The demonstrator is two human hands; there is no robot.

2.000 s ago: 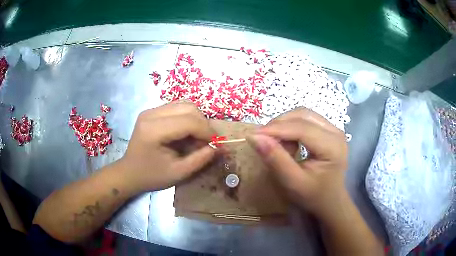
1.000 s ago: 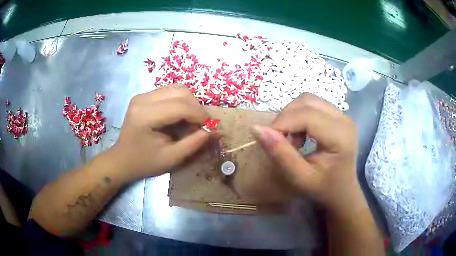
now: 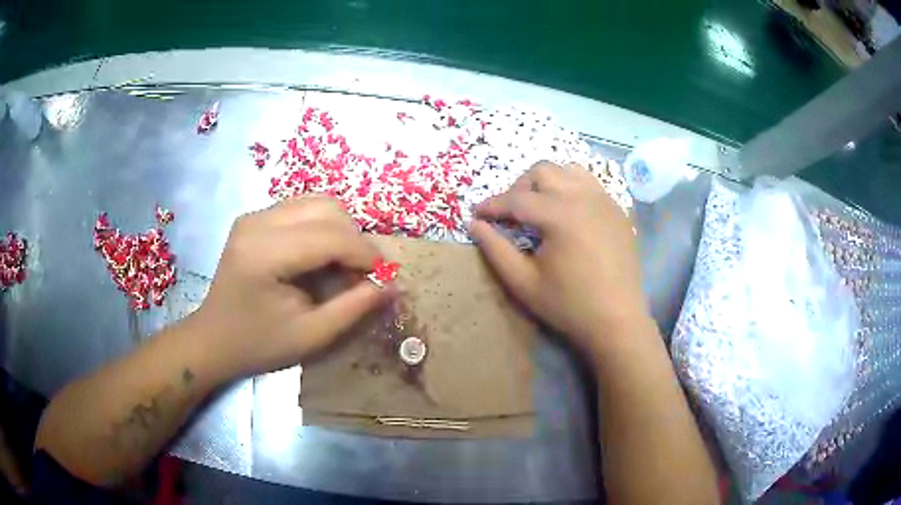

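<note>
My left hand [image 3: 286, 281] pinches a small red-and-white part [image 3: 383, 272] between thumb and fingertips above the left side of the brown cardboard pad [image 3: 464, 335]. My right hand [image 3: 563, 252] is at the near left edge of the white ring pile [image 3: 514, 148], thumb and index fingertips close together; whether they hold a ring is unclear. No stick shows clearly in this hand. A small round white-rimmed cap [image 3: 412, 350] stands on the pad's dark stain. The loose red-and-white pile [image 3: 395, 192] lies behind the pad.
Thin sticks [image 3: 425, 423] lie at the pad's near edge. Smaller red-and-white heaps [image 3: 138, 261] lie at left. A translucent cup [image 3: 660, 168] stands beyond the rings. A clear bag of white pieces [image 3: 766, 345] and blister trays [image 3: 860, 286] are at right.
My right hand has moved from over the pad to the ring pile, and the stick it held over the pad no longer shows. My left hand still holds the part. The whole view has shifted.
</note>
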